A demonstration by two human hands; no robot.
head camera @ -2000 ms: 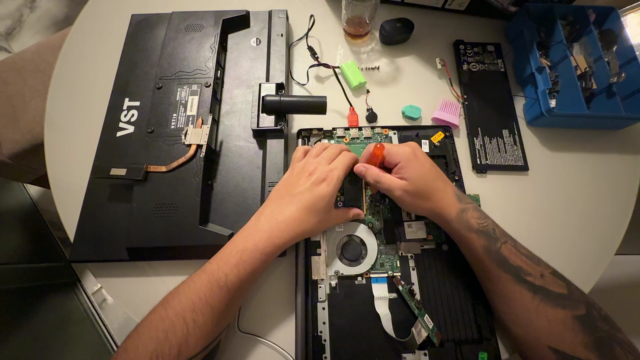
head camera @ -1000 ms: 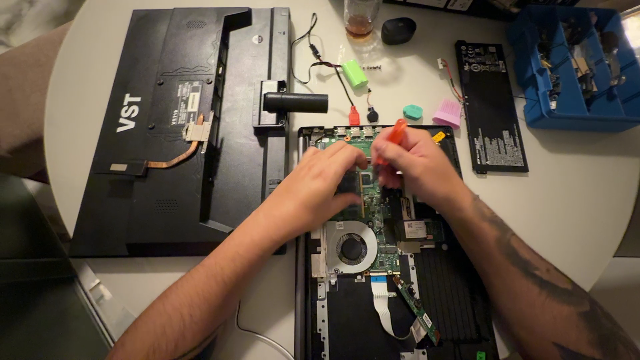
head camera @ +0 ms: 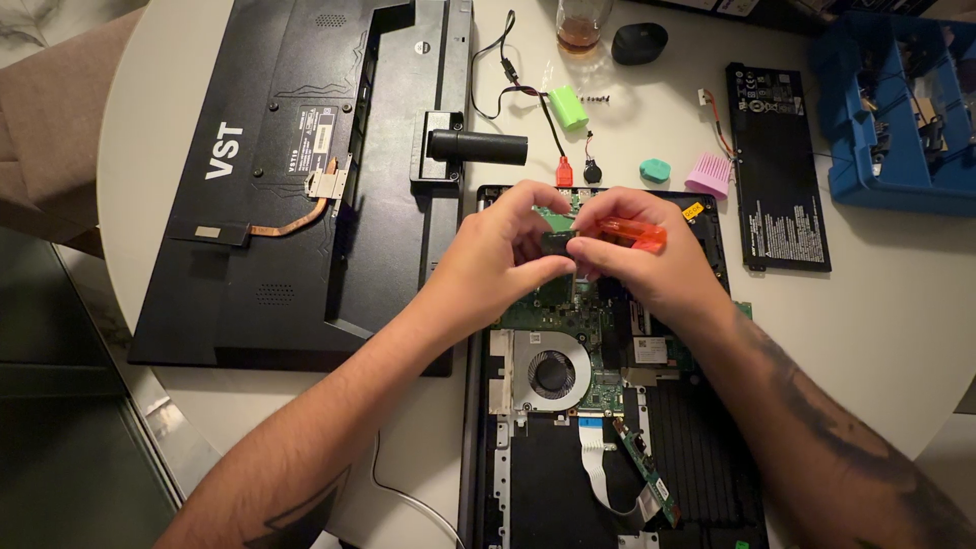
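An opened laptop base (head camera: 579, 465) lies in the middle, its green motherboard (head camera: 534, 316) and round cooling fan (head camera: 551, 371) exposed. Over the upper part of the board, my left hand (head camera: 511, 255) has thumb and fingers curved around a small dark part (head camera: 559, 242); whether it grips the part is hard to see. My right hand (head camera: 637, 252) holds a tool with a translucent orange handle (head camera: 637, 235), and its fingertips meet the same dark part. The tool's tip is hidden. A white ribbon cable (head camera: 594, 465) and a narrow green circuit board (head camera: 648, 476) lie below the fan.
Left of the laptop lies a black monitor (head camera: 252, 305) with a copper heat pipe (head camera: 293, 226) on it. Beyond are a green battery pack (head camera: 569, 107), a coin cell (head camera: 592, 171), a glass (head camera: 579, 30) and a black case (head camera: 640, 43). A laptop battery (head camera: 778, 168) and blue organizer (head camera: 877, 187) stand right.
Both hands have come together around the small dark part above the board. The orange handle, upright earlier, now lies nearly level in my right hand.
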